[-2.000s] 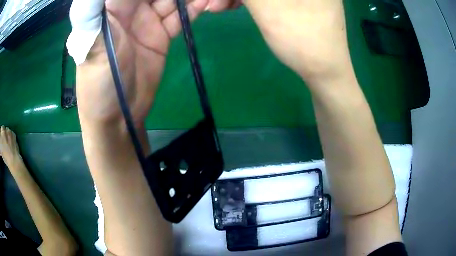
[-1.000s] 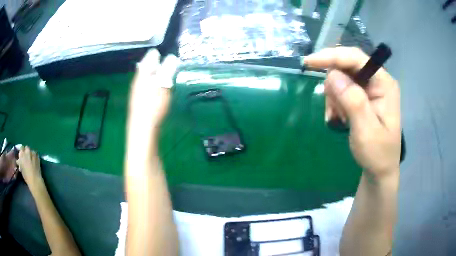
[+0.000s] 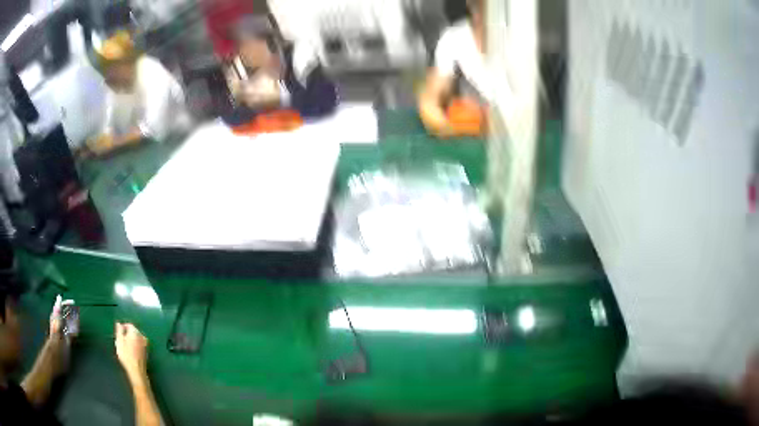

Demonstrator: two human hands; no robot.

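Observation:
The picture is blurred. Neither my left hand nor my right hand shows clearly; a dark blur along the bottom right and a skin-toned patch at the right edge cannot be made out. Nearest in front, a black phone frame (image 3: 348, 364) lies on the glossy green belt (image 3: 433, 366). Another black frame (image 3: 185, 342) lies further left on it. A small dark part (image 3: 495, 325) shows right of centre, its shape unclear.
Stacked black trays (image 3: 233, 262) with a white top sheet (image 3: 241, 187) stand beyond the belt, beside crinkled clear plastic (image 3: 408, 225). A pale post (image 3: 520, 150) and a grey machine (image 3: 666, 200) are at right. A person's hands (image 3: 131, 345) work at left; others sit opposite.
The view has swung up and away from the near bench. My hands, the dark pen-like tool and the white mat with its frames have left the picture; the people opposite now show.

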